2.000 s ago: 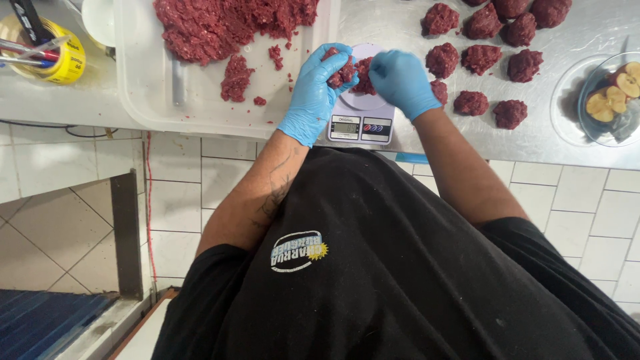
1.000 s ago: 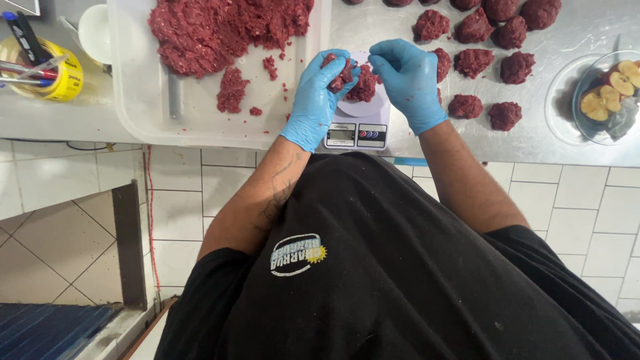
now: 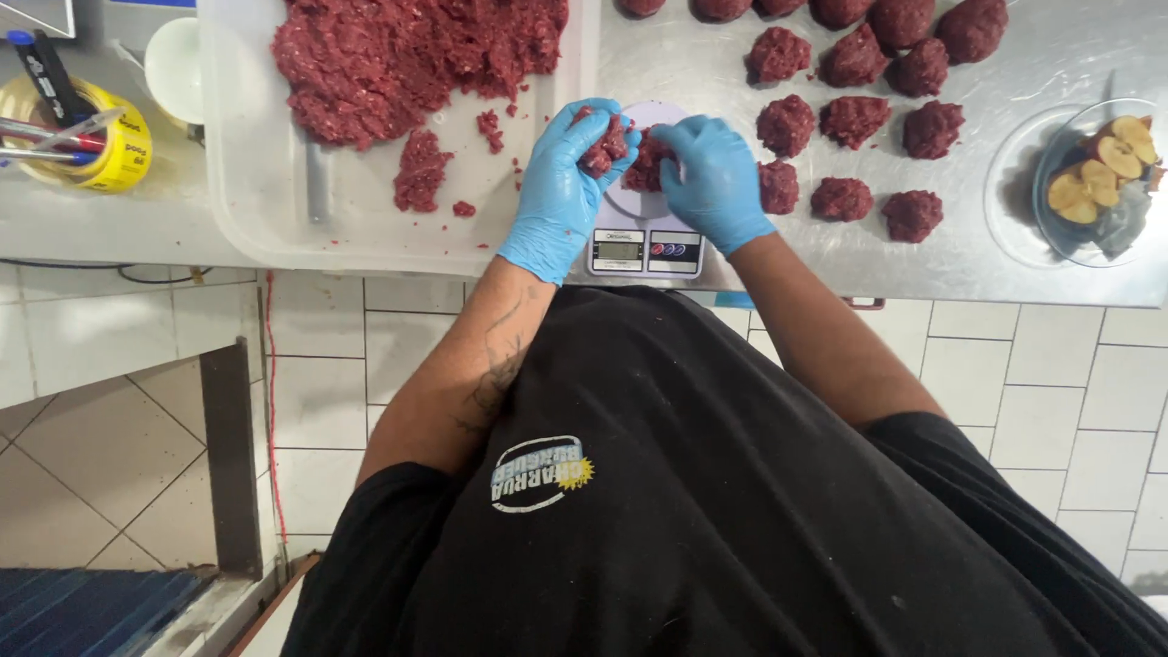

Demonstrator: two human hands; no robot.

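My left hand (image 3: pixel 561 187), in a blue glove, holds a lump of ground meat (image 3: pixel 602 146) just left of the kitchen scale's round plate. Another portion of ground meat (image 3: pixel 647 164) rests on the plate of the white digital kitchen scale (image 3: pixel 631 253). My right hand (image 3: pixel 716 178), also gloved in blue, touches that portion with its fingertips; whether the fingers grip any of it cannot be told. Left of the scale, a large mass of ground meat (image 3: pixel 383 73) and smaller bits lie in a white plastic tub (image 3: pixel 260 214).
Rows of ground meat balls (image 3: pixel 840 199) sit on the steel table (image 3: pixel 876 265) to the right. Beyond them is a glass bowl (image 3: pixel 1049 224) with cut fruit pieces (image 3: pixel 1100 181). At the far left stand a yellow container (image 3: pixel 128 151) with pens and a white round dish (image 3: pixel 173 71).
My right hand was lifted off the meat on the scale one second ago and is now back down at it. My left hand has kept its lump of meat beside the scale plate.
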